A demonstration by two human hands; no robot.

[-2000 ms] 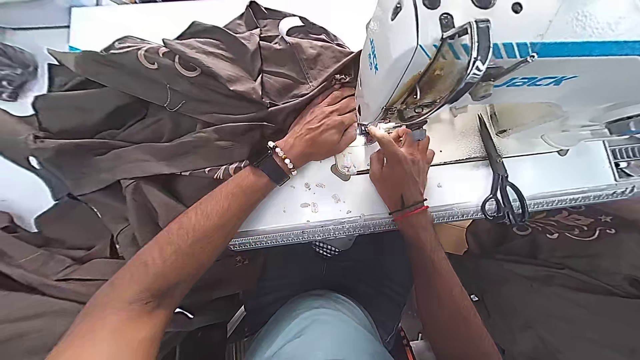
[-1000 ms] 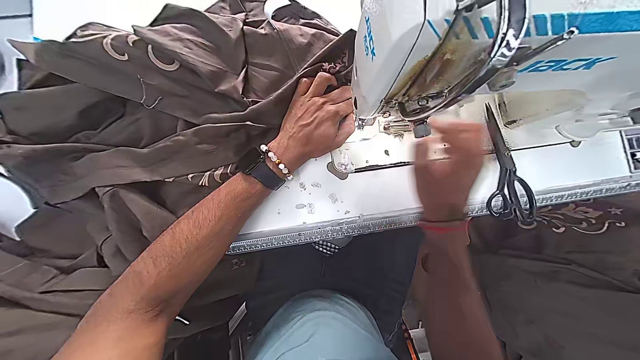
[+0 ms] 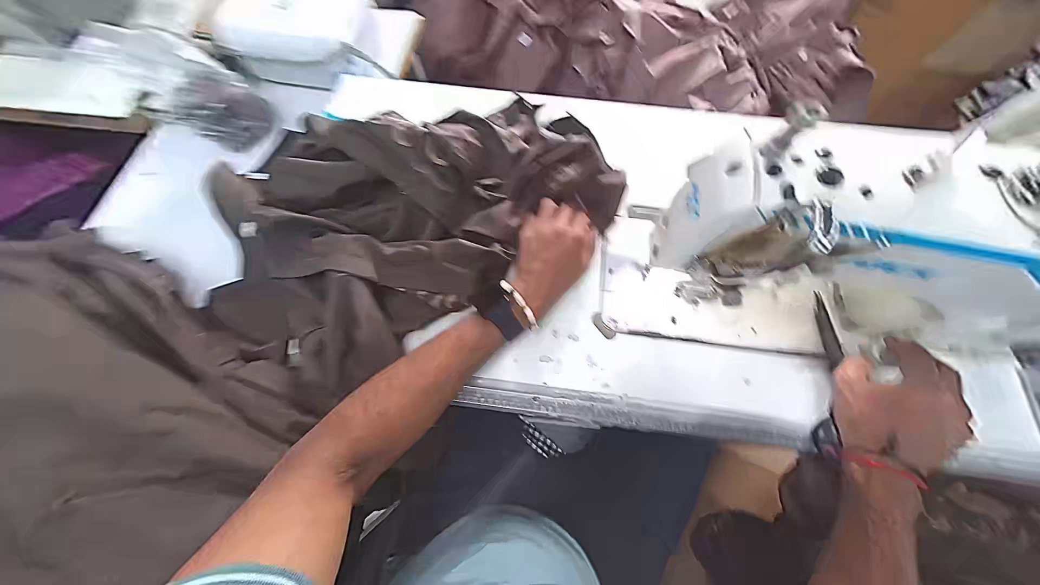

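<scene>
My left hand (image 3: 556, 248), with a watch and a beaded bracelet at the wrist, grips bunched dark brown fabric (image 3: 382, 195) left of the needle area. The white sewing machine (image 3: 723, 203), with blue stripes, stands on the table to the right of that hand. Over the black-handled scissors (image 3: 827, 325) lies my right hand (image 3: 902, 406), red cord at its wrist; its fingers cover most of the handles and are blurred, so its hold cannot be told.
More brown fabric (image 3: 122, 406) hangs at the left. The table edge bears a measuring tape (image 3: 601, 406). Mauve fabric (image 3: 650, 49) is heaped beyond the table, and another white machine (image 3: 284, 32) stands at the upper left. Small scraps dot the tabletop.
My left hand and the fabric have moved left, away from the needle area. My right hand has moved from beside the needle to the scissors at the right. The view has shifted widely.
</scene>
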